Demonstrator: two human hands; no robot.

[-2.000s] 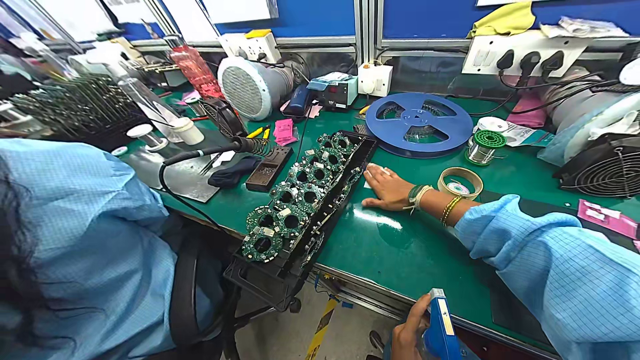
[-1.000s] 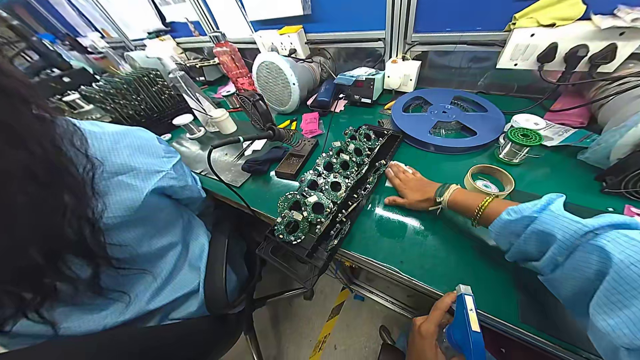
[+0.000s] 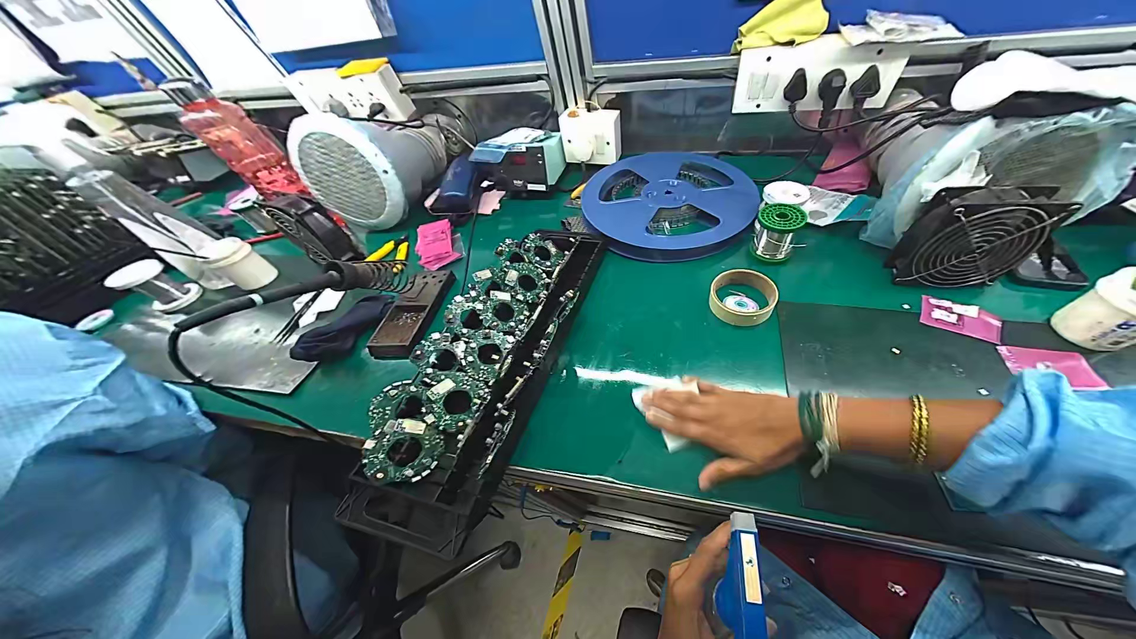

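Note:
My right hand (image 3: 732, 426) lies palm down on the green bench mat (image 3: 612, 342), its fingers pressed on a folded white wipe (image 3: 676, 439). Low in the view, my left hand (image 3: 697, 581) grips a blue handheld object (image 3: 744, 581) with a pale end and a light strip; its lower part is cut off by the frame. Left of my right hand, a black rack (image 3: 510, 399) stands slantwise, with several round green circuit boards (image 3: 404, 448) beside one another along it. A roll of tan tape (image 3: 744, 297) lies behind my right hand.
A co-worker's blue sleeve (image 3: 80, 426) and a chair are at left. Behind stand a blue component reel (image 3: 670, 204), solder wire spool (image 3: 778, 232), fume-extraction duct (image 3: 355, 169) and black fan (image 3: 981, 235). A soldering-iron holder (image 3: 355, 273), its cable and pink packets (image 3: 437, 242) lie near the rack.
My right hand and the wipe have moved from beside the tape roll toward the bench's front edge. My left hand keeps hold of the blue object. The view has shifted.

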